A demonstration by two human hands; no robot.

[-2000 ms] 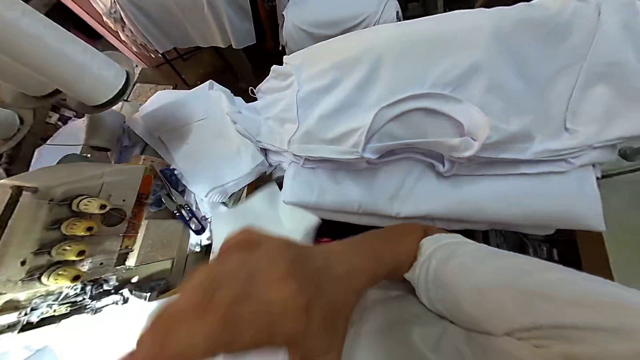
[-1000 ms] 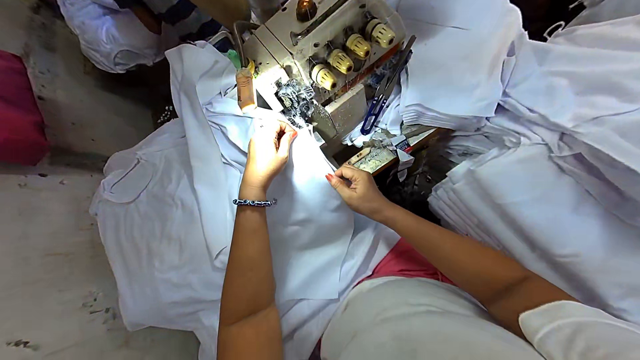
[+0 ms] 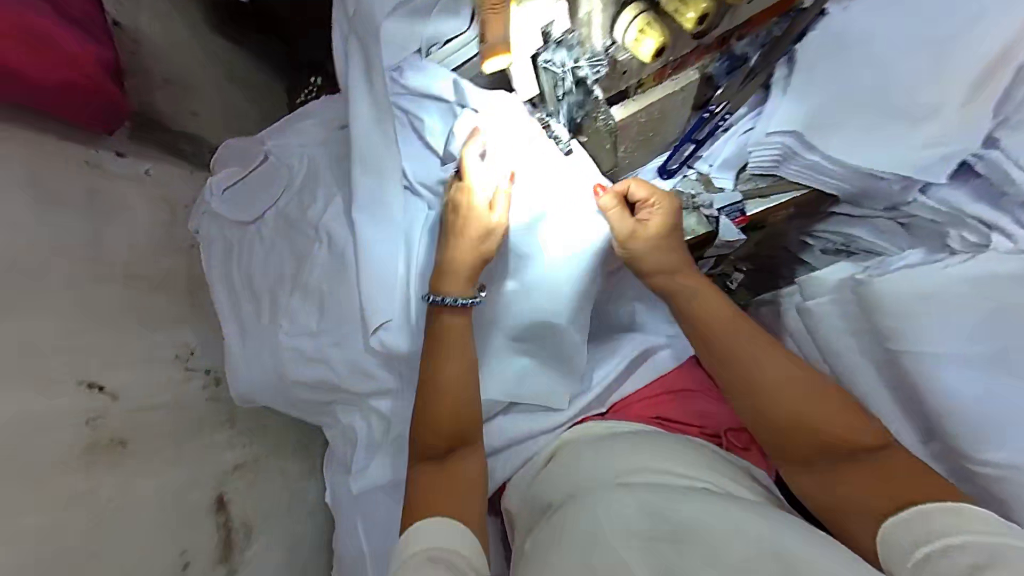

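Observation:
White fabric point(image 3: 536, 320) lies below the needle area of an overlock sewing machine point(image 3: 572, 80), lit brightly by its lamp. My left hand point(image 3: 472, 212), with a beaded bracelet at the wrist, rests on the fabric with thumb and forefinger apart; whether it pinches a fold is hard to tell in the glare. My right hand point(image 3: 646, 220) pinches the fabric's right edge between thumb and curled fingers, just below the machine's front. A white garment with a round neckline point(image 3: 276, 264) hangs to the left of my left hand.
Blue-handled thread snips or scissors point(image 3: 692, 144) lie right of the machine. Stacks of white cut fabric point(image 3: 888, 104) and folded white cloth point(image 3: 944, 352) fill the right side. A stained pale wall or floor surface point(image 3: 104, 344) is at left, with red cloth point(image 3: 64, 64) above it.
The view has swung from the white piles at right to the machine. One hand reached across near the piles two seconds ago; both hands are now at the fabric by the machine.

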